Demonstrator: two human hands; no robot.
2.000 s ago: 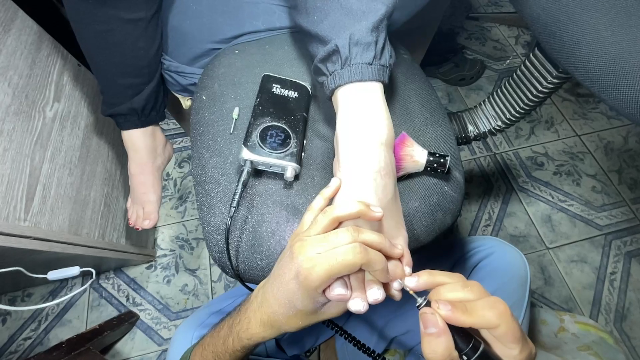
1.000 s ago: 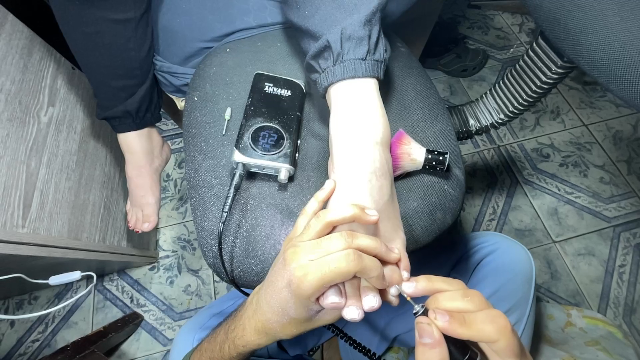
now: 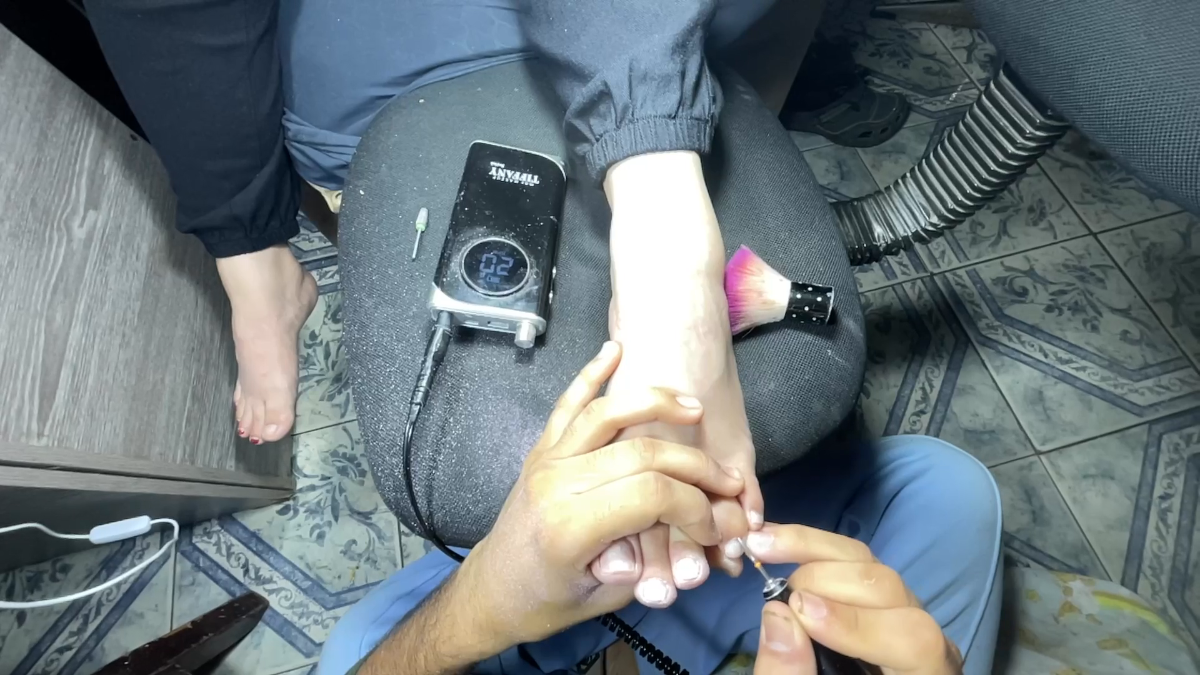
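My left hand (image 3: 600, 506) is wrapped over the front of another person's bare foot (image 3: 670, 291), its fingers across the toes. In my right hand (image 3: 844, 600) is an electric nail drill handpiece (image 3: 776, 591), its thin bit against or very near a small toe; exact contact cannot be told. The foot rests on a dark grey chair seat (image 3: 797, 394). A black drill control unit (image 3: 502, 234) with a lit display lies left of the foot, a loose drill bit (image 3: 420, 230) beside it. A pink and white dust brush (image 3: 773, 291) lies to the foot's right.
The unit's black cable (image 3: 412, 422) runs down the seat's left side. The person's other foot (image 3: 267, 347) is by a grey wooden cabinet (image 3: 122, 309). A ribbed black hose (image 3: 956, 169) curves at upper right. A white cord with an inline switch (image 3: 120, 530) hangs at lower left.
My right hand has shifted slightly around the small toes with the drill handpiece in it. My left hand keeps its hold on the foot.
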